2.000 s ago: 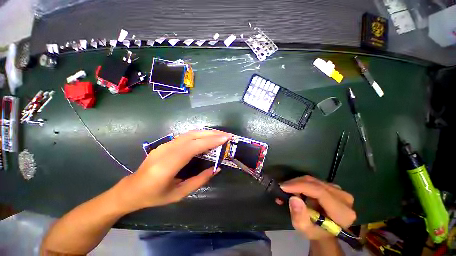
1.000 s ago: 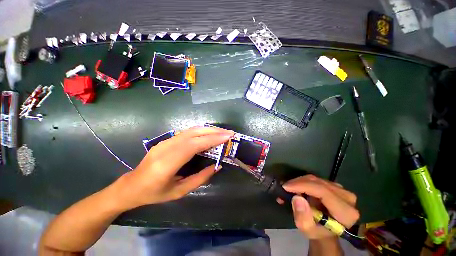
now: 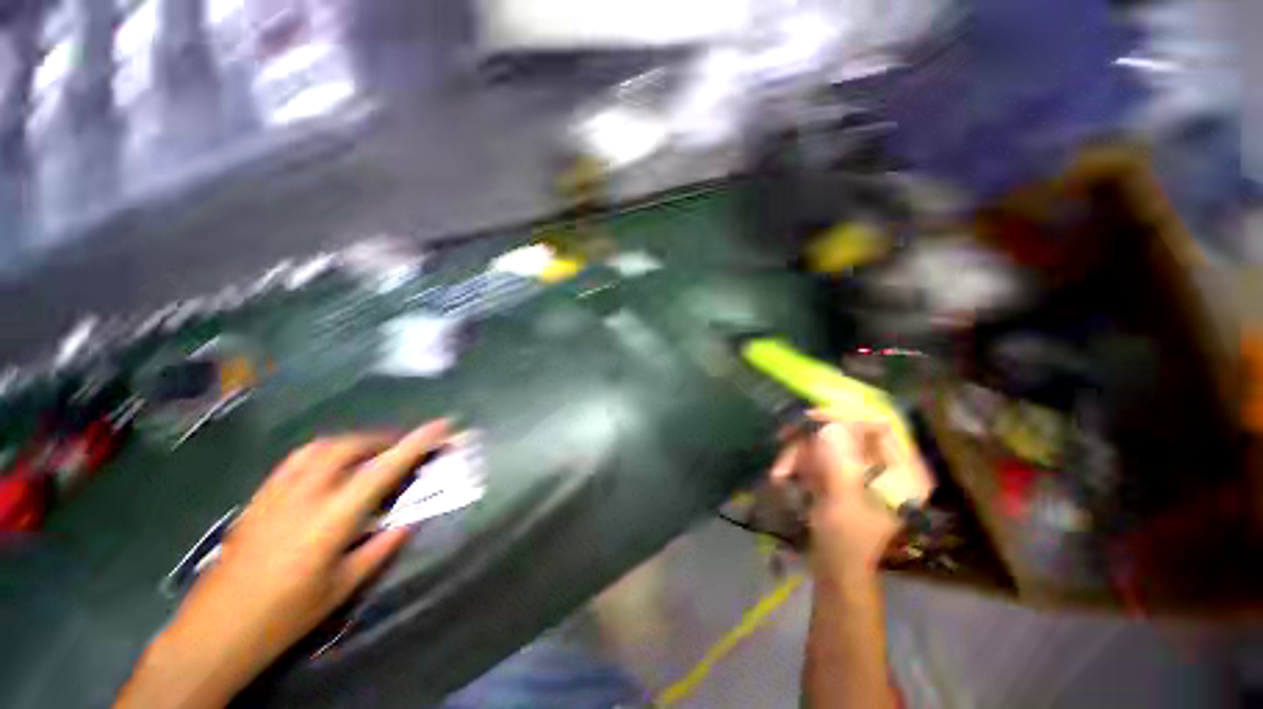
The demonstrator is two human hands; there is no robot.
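The view is strongly blurred. My left hand is on the green mat at the lower left, its fingers and thumb around a white phone part whose right end shows past the fingertips. The rest of that part is hidden by the hand. My right hand is at the right edge of the mat, closed around the soldering iron, whose pale yellow handle shows beside the fingers. Its tip cannot be made out.
A lime green electric screwdriver lies just beyond my right hand. A cluttered brown box stands at the right. Red parts are at the far left. A white-and-yellow piece lies at the back of the mat.
The view has swung to the right. My right hand has moved away from the phone part with the iron, towards the box. My left hand stays on the part.
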